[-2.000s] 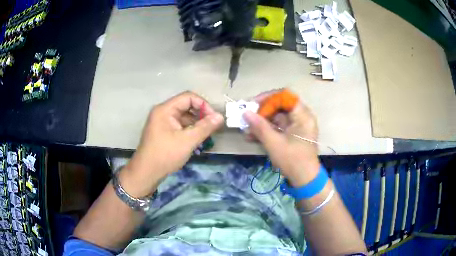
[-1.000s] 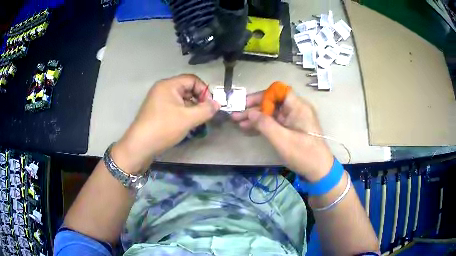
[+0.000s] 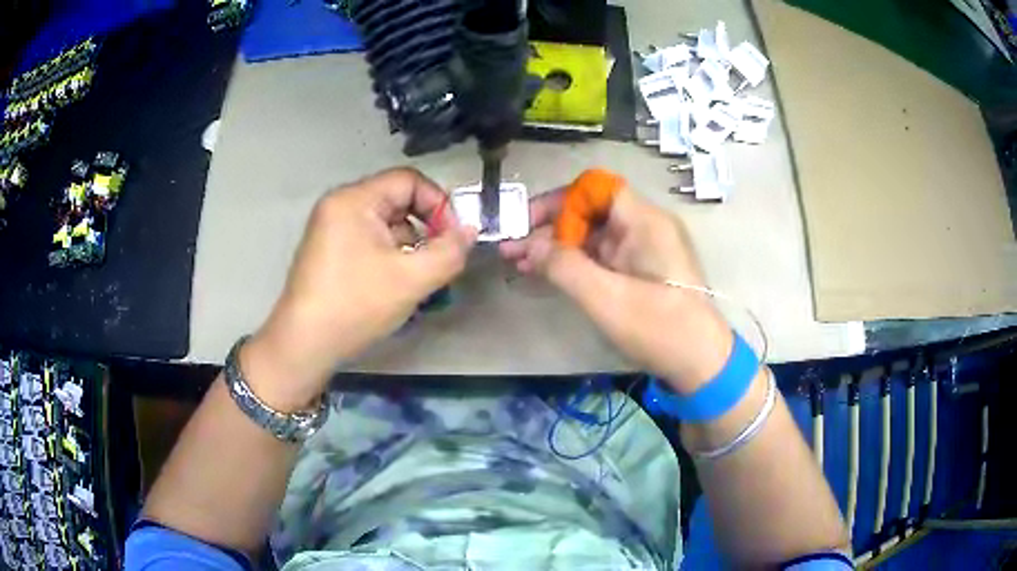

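Observation:
A white plug housing cover sits at the fingertips of my right hand, its hollow side up. The dark soldering iron points down, its tip over the cover. My left hand pinches a red lead wire at the cover's left edge. A circuit board shows mostly hidden under my left hand. An orange finger cot covers a right finger. Thin solder wire trails from my right hand over the wrist.
A black ribbed hose and yellow sponge stand behind. White covers lie in a pile at back right, beside brown cardboard. Waiting boards lie on the black mat at left. A tray of units is lower left.
The cover has moved from in front of the iron to under its tip, and is now hollow side up. Both hands moved with it, a little left. My left hand still pinches the red wire.

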